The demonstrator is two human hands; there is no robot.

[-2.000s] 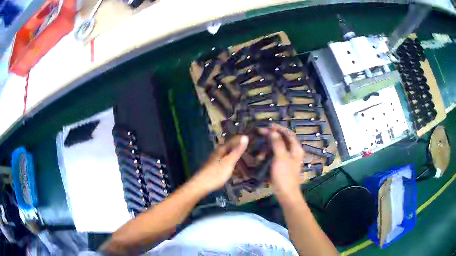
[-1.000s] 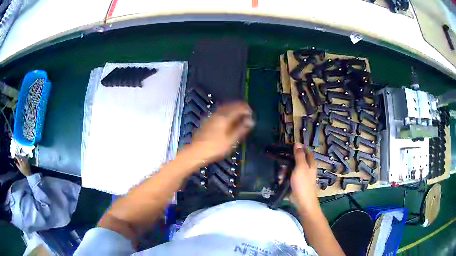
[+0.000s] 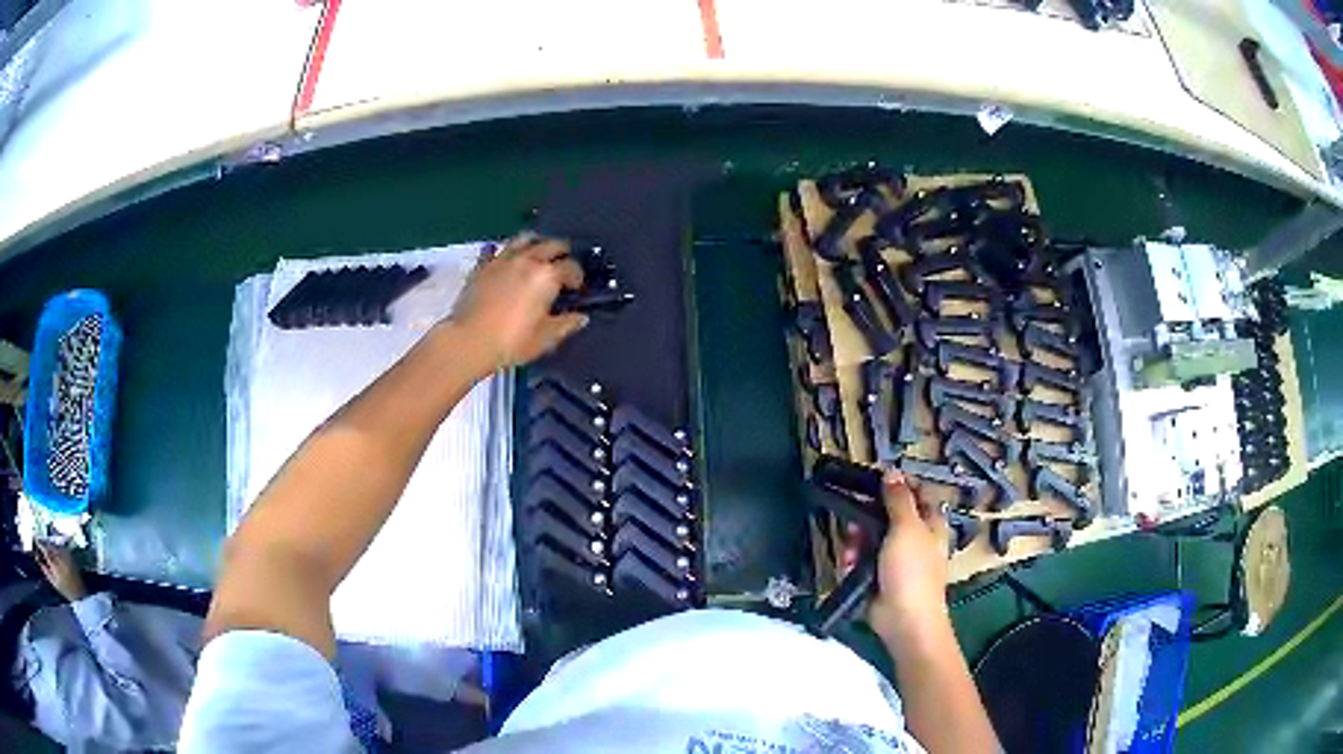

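Observation:
My left hand (image 3: 523, 302) is on black shaft sub-assemblies (image 3: 597, 299) with silver tips, at the upper part of the black mat (image 3: 626, 354); its fingers close around them. Two slanted rows of the same sub-assemblies (image 3: 567, 486) lie on the mat below. My right hand (image 3: 901, 552) holds a black V-shaped handle (image 3: 851, 494) at the left front edge of the cardboard sheet (image 3: 825, 280). Many assembled black handles (image 3: 972, 346) are spread over the cardboard.
White sheets (image 3: 398, 442) with a row of black covers (image 3: 346, 295) lie left. A blue pin basket (image 3: 74, 398) and another person's sleeve (image 3: 111, 663) are far left. A grey-white fixture (image 3: 1178, 427), round stool (image 3: 1038, 685) and blue crate (image 3: 1141, 678) are right. A pale shelf (image 3: 516, 59) runs behind.
My left hand has moved up and left onto sub-assemblies on the mat. My right hand stays near the cardboard's edge with the black handle. The view has turned left since two seconds ago.

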